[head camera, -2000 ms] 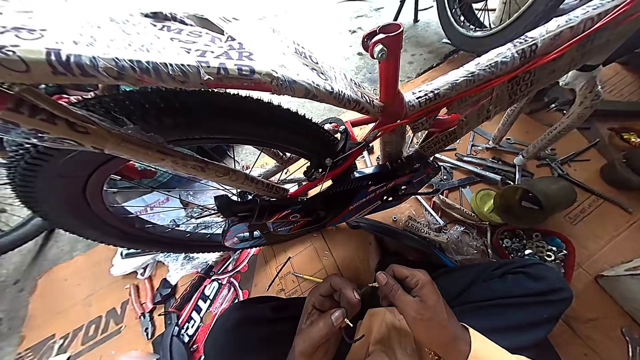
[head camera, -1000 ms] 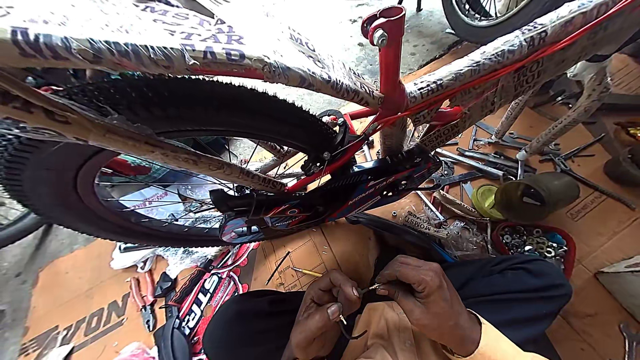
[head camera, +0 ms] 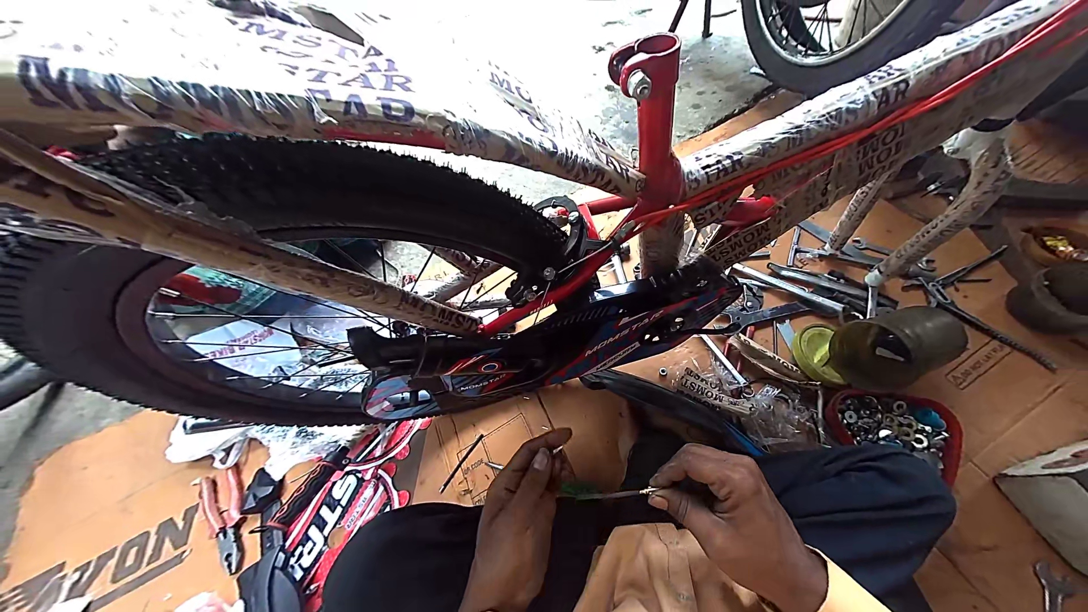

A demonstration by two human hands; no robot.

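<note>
Low in the head view, my right hand [head camera: 722, 501] pinches one end of a thin, light-coloured piece [head camera: 625, 493] between thumb and forefinger; its exact kind cannot be told. My left hand [head camera: 527, 501] is at its left, thumb and fingertips closed on a small thin item, partly hidden. A dark green blur lies between the hands. Both hands are above my lap, in front of a bicycle frame [head camera: 658, 127] with printed wrapping, a rear tyre [head camera: 357, 187] and a chain guard [head camera: 603, 344].
Pliers [head camera: 223, 518] with orange handles lie on cardboard at left. At right are a red tray of nuts and washers [head camera: 892, 429], an olive container [head camera: 901, 344], loose spanners [head camera: 765, 316] and a wheel [head camera: 833, 38] behind. A thin black strip [head camera: 461, 463] rests near my left hand.
My hands have moved apart, with the light-coloured piece now stretching between them. The dark curved strand seen below my left hand earlier no longer shows there.
</note>
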